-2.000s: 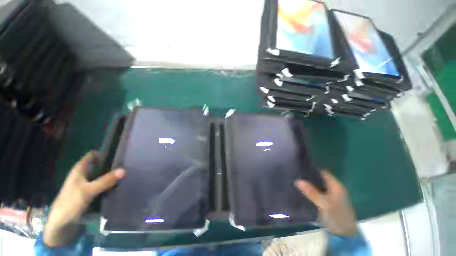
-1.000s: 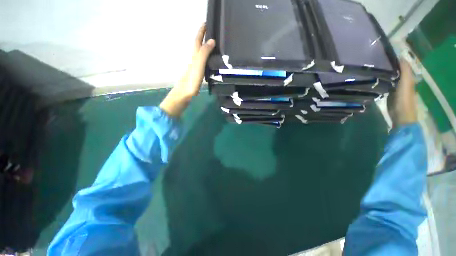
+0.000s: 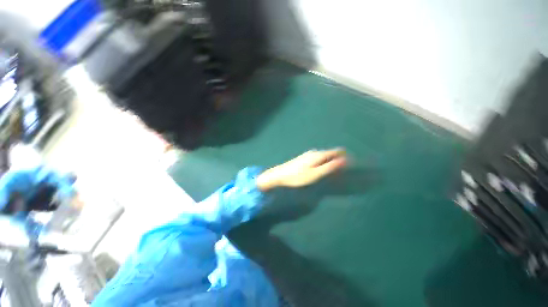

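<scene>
My left hand [image 3: 305, 169] is over the green mat [image 3: 384, 210] in the middle of the picture, blurred, with nothing visible in it. Its fingers point right, and how far apart they are is unclear. My right hand is not in view. A stack of black loaded trays [image 3: 511, 192] with white corner bits stands at the right edge, cut off and blurred. Another dark stack [image 3: 174, 84] stands at the upper left of the mat.
A white wall or panel [image 3: 414, 54] borders the mat's far edge. A person in blue [image 3: 45, 186] is at the far left beside a white surface [image 3: 99, 222]. A blue object [image 3: 69, 27] shows at the top left.
The view has swung left. My left hand has let go of the tray on the right stack and moved back over the mat. My right hand has gone out of view.
</scene>
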